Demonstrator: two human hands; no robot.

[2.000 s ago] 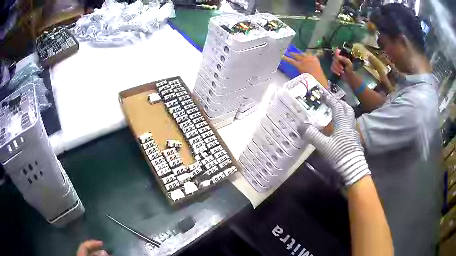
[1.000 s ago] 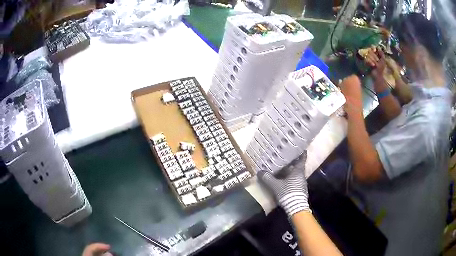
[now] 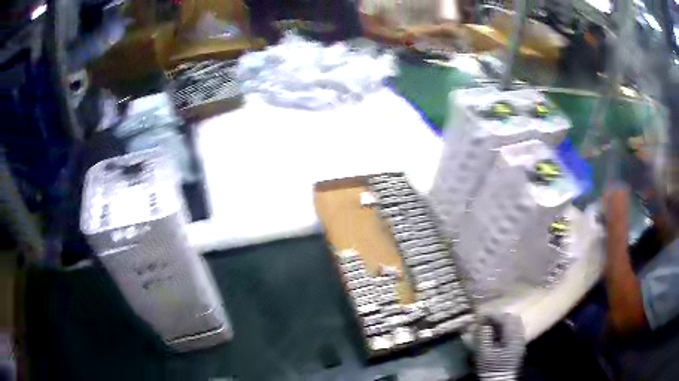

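Observation:
The frame is blurred. My right hand (image 3: 499,346), in a striped glove, is at the bottom edge, just below the front stack of filled white housings (image 3: 500,223); its fingers are too blurred to tell whether they touch anything. A taller stack of filled housings (image 3: 465,160) stands behind, with green and yellow parts showing on top. A shallow cardboard tray (image 3: 357,223) with rows of small white blocks lies left of the stacks. A stack of empty white housings (image 3: 160,275) stands at the left. My left hand is out of the picture.
A white sheet (image 3: 298,164) covers the bench behind the cardboard tray. Crumpled clear plastic bags (image 3: 316,71) lie at its far side, beside a box of dark parts (image 3: 205,88). Another person's arm (image 3: 622,260) is at the right, close to the stacks.
The view has swung left, so bench things sit further right. My right hand is lower, below the front stack's base. My left hand's fingertips have left the picture.

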